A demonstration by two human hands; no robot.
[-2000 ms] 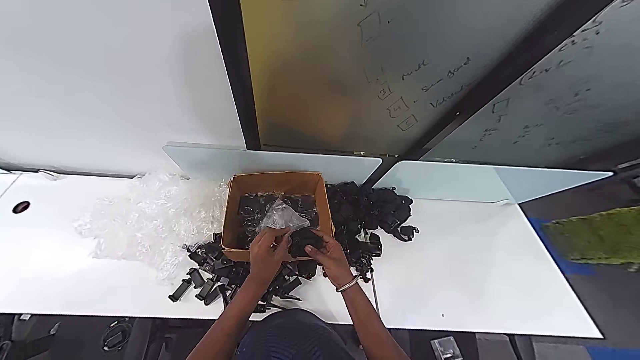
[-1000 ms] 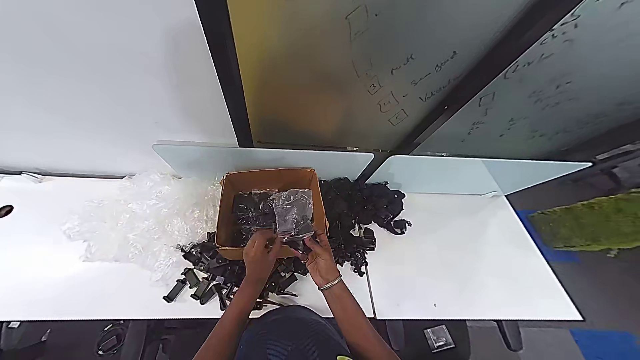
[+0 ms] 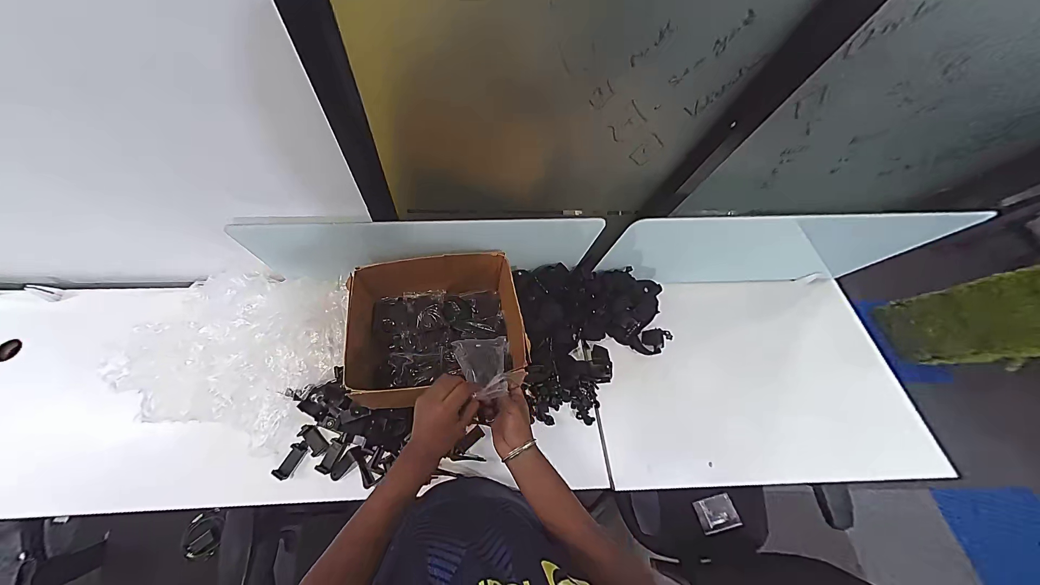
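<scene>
A clear plastic bag (image 3: 483, 362) is pinched between my left hand (image 3: 443, 413) and my right hand (image 3: 510, 414), over the near right corner of an open cardboard box (image 3: 431, 268). Black parts in clear bags (image 3: 435, 325) lie inside the box. My right wrist wears a bracelet. Something small and dark shows between the hands, too hidden to name. Black plastic clamp-like parts (image 3: 329, 451) are heaped on the table just left of my left hand. Beyond my right hand lies a pile of black parts (image 3: 589, 309).
Crumpled clear plastic bags (image 3: 236, 357) form a big heap left of the box on the white table (image 3: 764, 390). Low glass partitions (image 3: 723, 248) stand along the back edge. A chair (image 3: 691, 520) with a small clear packet (image 3: 717, 513) on it stands below the front edge.
The bag between my hands looked flat and filled with something dark a second ago; now it looks clear and gathered. Both hands remain at the box's near side.
</scene>
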